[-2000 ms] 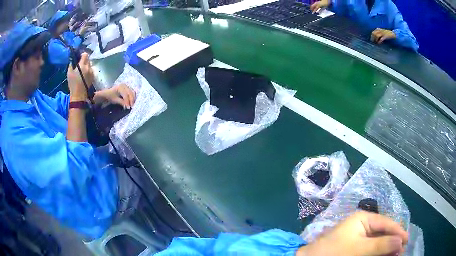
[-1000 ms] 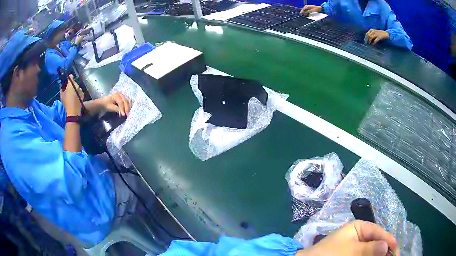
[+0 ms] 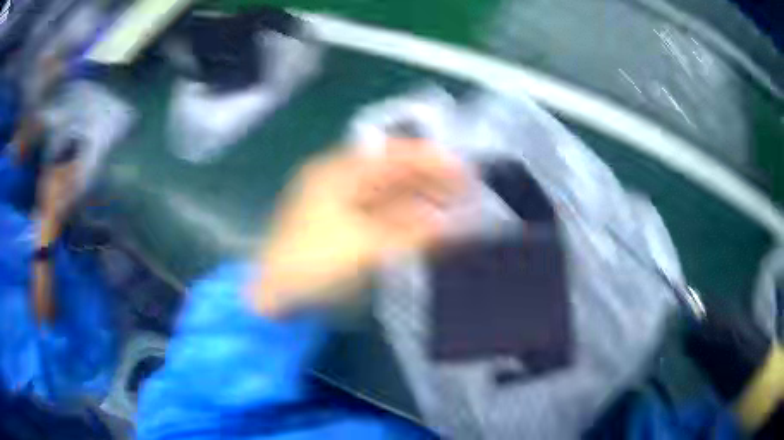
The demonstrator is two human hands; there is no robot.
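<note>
The frame is strongly blurred. A black bracket (image 3: 503, 301) lies on cloudy bubble wrap (image 3: 610, 296), with a rounded arm pointing up and away. My left hand (image 3: 378, 210) is left of the bracket, above the wrap's edge, and partly hides the bag of screws (image 3: 408, 112). Its fingers look curled, but I cannot tell whether they hold anything. At the lower right edge is a dark shape with a pale yellow part, perhaps the electric screwdriver (image 3: 722, 339). I cannot make out my right hand.
Another wrapped black bracket (image 3: 228, 56) lies at the upper left. A white rail (image 3: 550, 90) separates the bench from the belt, where a clear plastic tray (image 3: 619, 69) lies. A person's hand (image 3: 56, 193) and blue sleeve are at the far left.
The view has swung right and down, bringing the whole bracket plate and the dark shape at right into sight. My left hand now shows beside the bag of screws, left of the bracket.
</note>
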